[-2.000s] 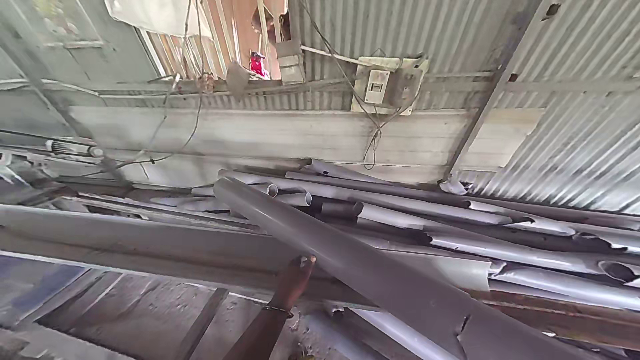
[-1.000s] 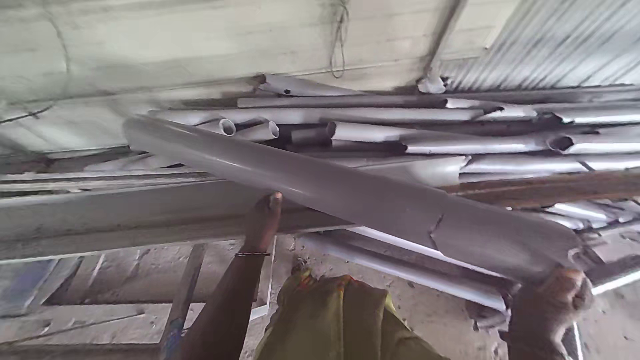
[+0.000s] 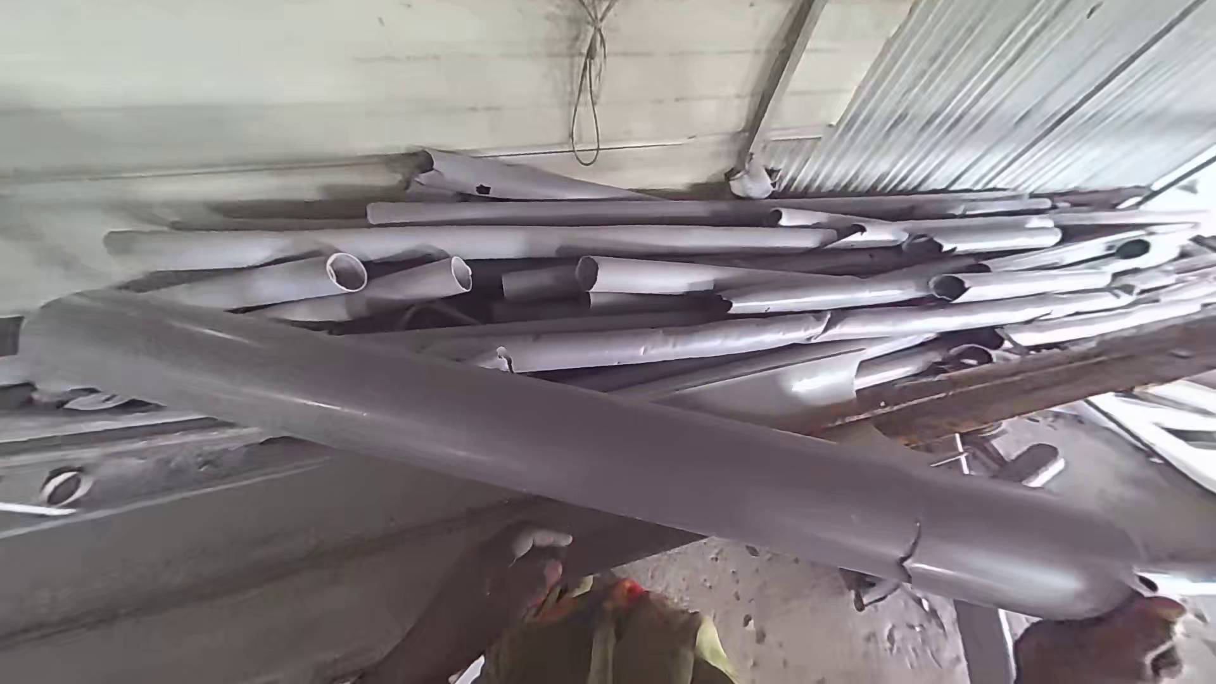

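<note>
A long, large grey plastic pipe [image 3: 608,446] runs slantwise from the upper left to the lower right. A crack shows in its wall close to the right end. My right hand [image 3: 1102,641] is closed around that end at the lower right, its fingers partly cut off by the frame. Below the pipe's middle is my left hand [image 3: 532,565], fingers curled and thumb up; a small gap shows between it and the pipe, and whether it touches the underside is not plain. My yellowish clothing appears between the hands.
Several grey pipes [image 3: 665,337], some with broken ends, lie stacked along the wall behind. A rusty metal beam [image 3: 1045,380] runs in front of them at right. A wire loop [image 3: 586,104] hangs on the wall. Scraps lie on the concrete floor [image 3: 760,608].
My right hand, out of view two seconds ago, came to the pipe's right end and remains there. The left hand touched the pipe's lower side a second ago; now it sits slightly below. The view has moved closer.
</note>
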